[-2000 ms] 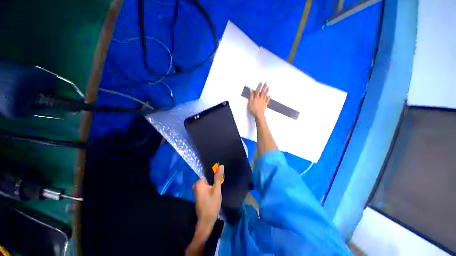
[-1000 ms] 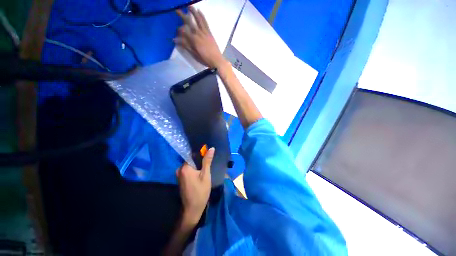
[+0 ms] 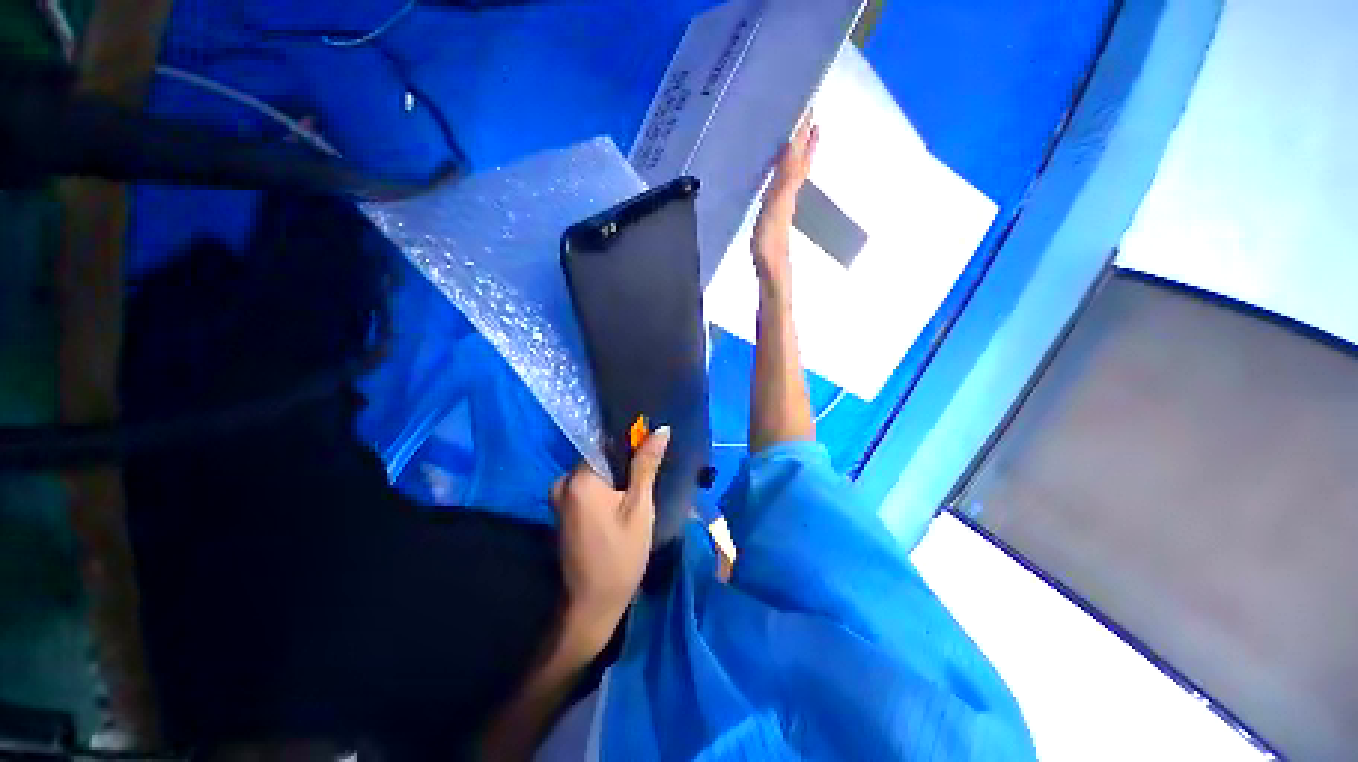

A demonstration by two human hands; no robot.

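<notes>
My left hand (image 3: 603,536) holds a black panel (image 3: 641,305) near its lower end, thumb beside an orange label (image 3: 639,433) on its face. The panel is tilted, its tabbed edge up. A silvery bubble-wrap sleeve (image 3: 499,283) lies behind and left of it. My right hand (image 3: 779,223) is at the edge of a raised, printed flap (image 3: 700,97) of a white carton (image 3: 909,246). Its fingers are nearly straight along the flap edge and partly hidden. A grey strip shows on the carton's white surface right of the hand.
The carton is over the blue floor (image 3: 551,67). Dark cables (image 3: 224,164) and a bench edge (image 3: 112,372) are at the left. A pale blue frame (image 3: 1028,283) with a grey panel (image 3: 1177,491) stands at the right. A dark shape fills the lower left.
My right hand went from the carton's surface to its left side, then back right, and the printed flap now stands raised. My left hand still holds the panel, now more upright.
</notes>
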